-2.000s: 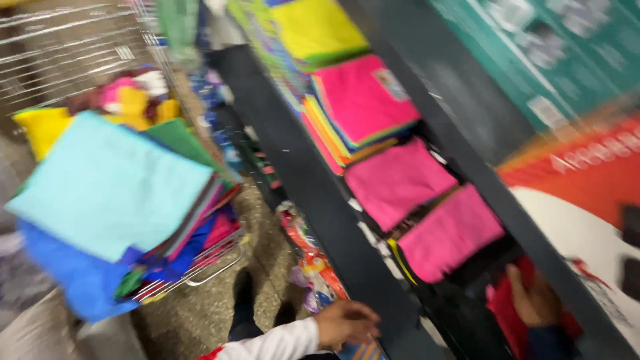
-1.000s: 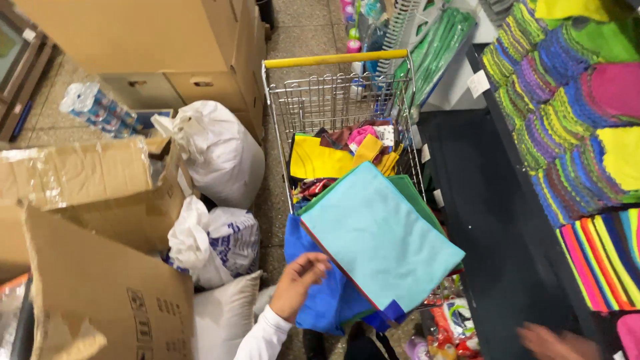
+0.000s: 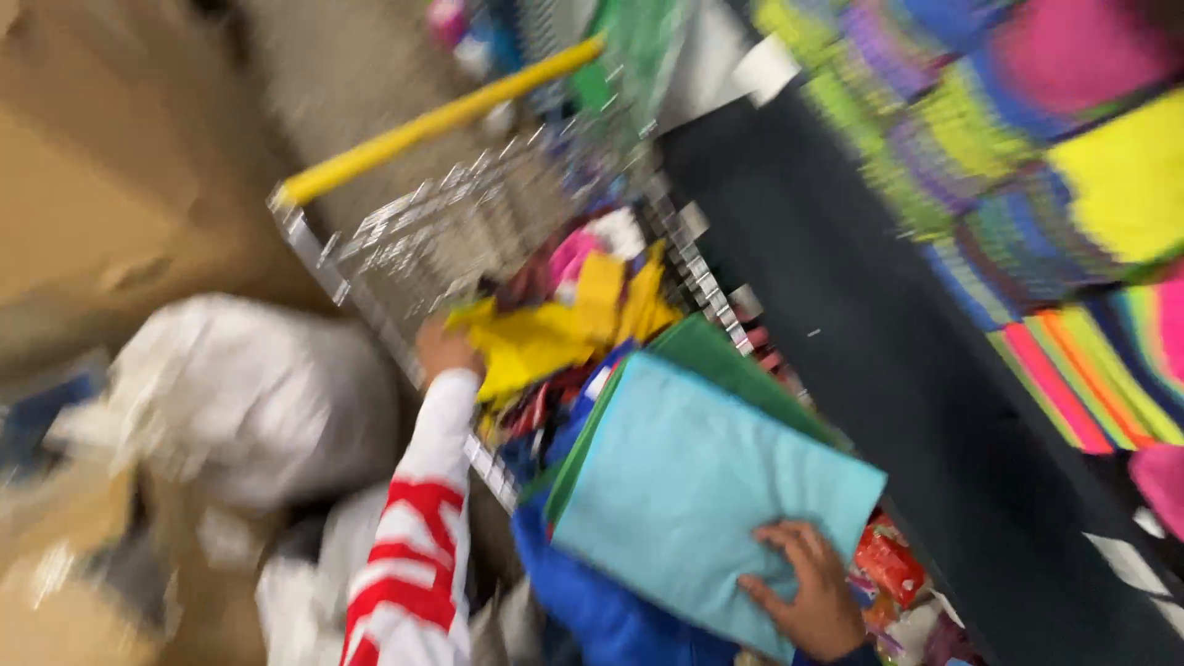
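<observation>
My left hand, in a white and red sleeve, is at the left side of a wire shopping cart, at the edge of a yellow cloth; blur hides whether its fingers grip the cloth. My right hand rests with spread fingers on the lower right part of a light blue folded cloth. That cloth lies on green cloth and blue cloth at the cart's near end. Pink, white and dark fabric pieces lie farther inside the cart.
A dark shelf runs along the right, beside stacks of coloured folded cloths. White sacks and cardboard boxes stand on the left. Colourful packets are low between cart and shelf.
My left hand has moved from beside the light blue cloth to the yellow cloth. My right hand has come from over the dark shelf onto the light blue cloth.
</observation>
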